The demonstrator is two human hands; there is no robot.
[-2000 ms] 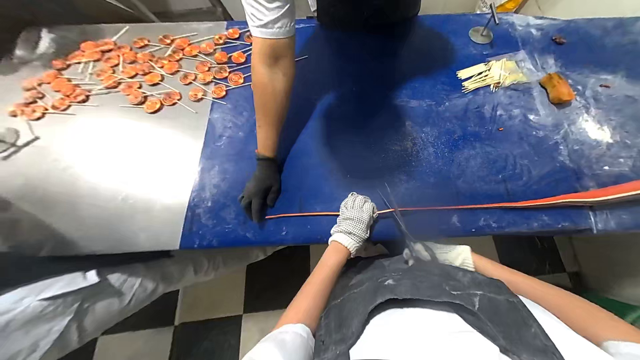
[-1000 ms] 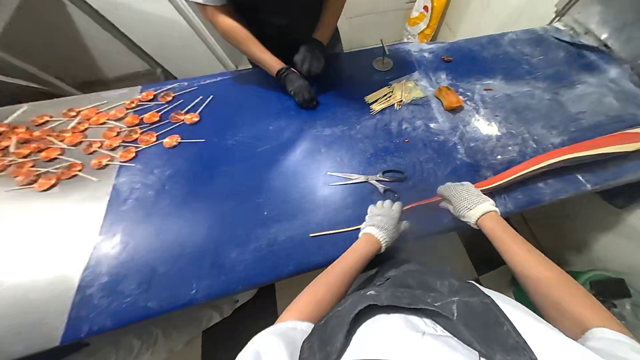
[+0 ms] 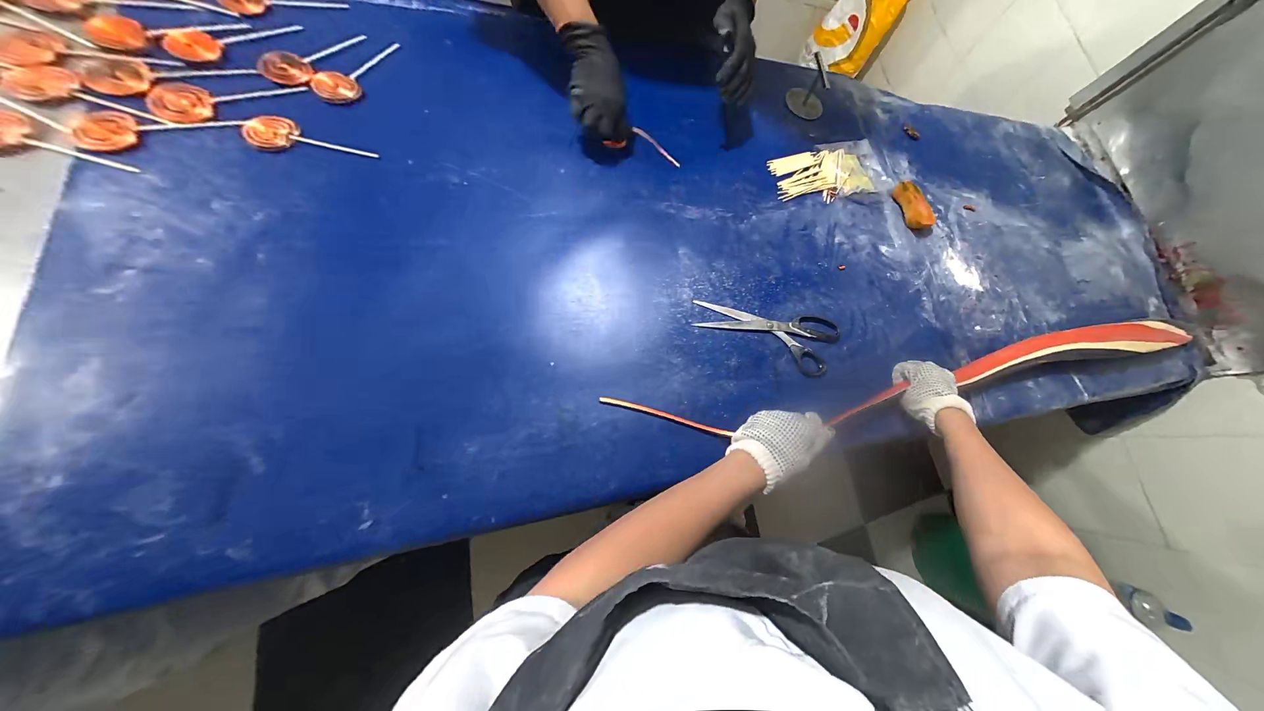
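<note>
A red and cream striped candy rope (image 3: 1062, 345), thick at the right and thin at the left, runs along the near edge of the blue-covered table. My left hand (image 3: 783, 441), in a white knit glove, is closed around its thin part, with a tail of strand lying to the left. Farther right, my right hand (image 3: 928, 391), gloved alike, grips the rope where it widens. Beyond my hands lie scissors (image 3: 765, 324) with black handles, their blades apart. Across the table, a co-worker's black-gloved hand (image 3: 598, 94) is over a short piece of striped candy strand (image 3: 656, 147).
Spiral lollipops (image 3: 181, 102) on white sticks spread over the far left. At the far right side are a bundle of sticks (image 3: 820, 175), an orange-brown lump (image 3: 913, 205) and a metal disc with an upright handle (image 3: 805, 103). A metal surface (image 3: 1195, 158) borders the table's right end.
In the oldest frame the scissors were at my right hand; since the middle one they lie on the table. A candy strand now shows under the co-worker's hand. The view has swung right.
</note>
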